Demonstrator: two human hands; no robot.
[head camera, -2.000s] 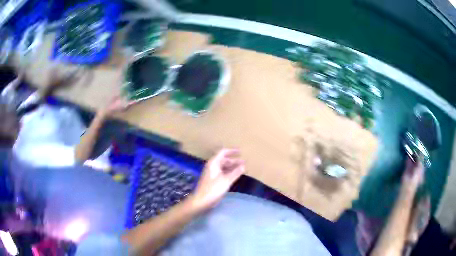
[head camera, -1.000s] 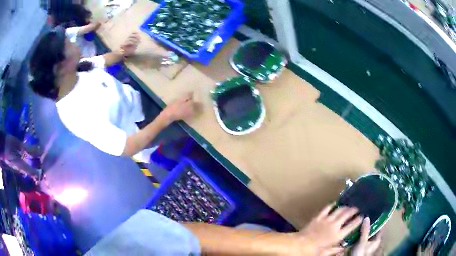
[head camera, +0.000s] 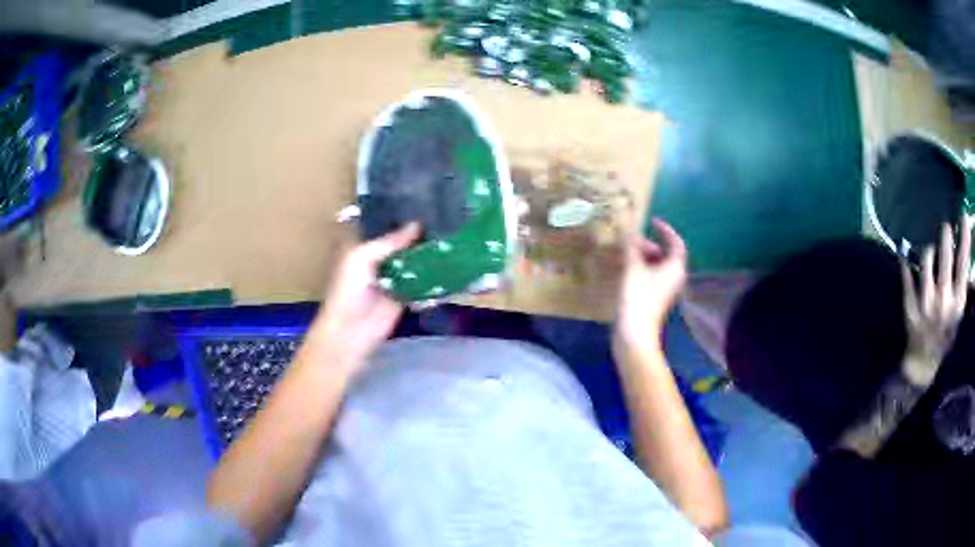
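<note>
A green oval case (head camera: 486, 203) with a pale rim and a dark middle is in front of me over the cardboard. My left hand (head camera: 369, 283) grips its lower left edge, thumb on top near the dark middle; the other fingers are mostly hidden. My right hand (head camera: 654, 272) is at the cardboard's right edge, apart from the case. Its fingers are curled with a gap between the tips, and no object shows in it. A small whitish glue pot (head camera: 572, 213) is on a brown-stained patch between the case and my right hand.
Small green parts (head camera: 535, 37) are heaped at the back. Two oval cases, one here (head camera: 128, 201), and a blue crate (head camera: 43, 160) are at the left. A crate of dark parts (head camera: 192, 374) is below the bench. At the right, another person's hand (head camera: 939, 294) touches an oval case (head camera: 914, 192).
The view has swung right. Both my hands were on the oval case; now only my left hand holds it, and my right hand is away to the right.
</note>
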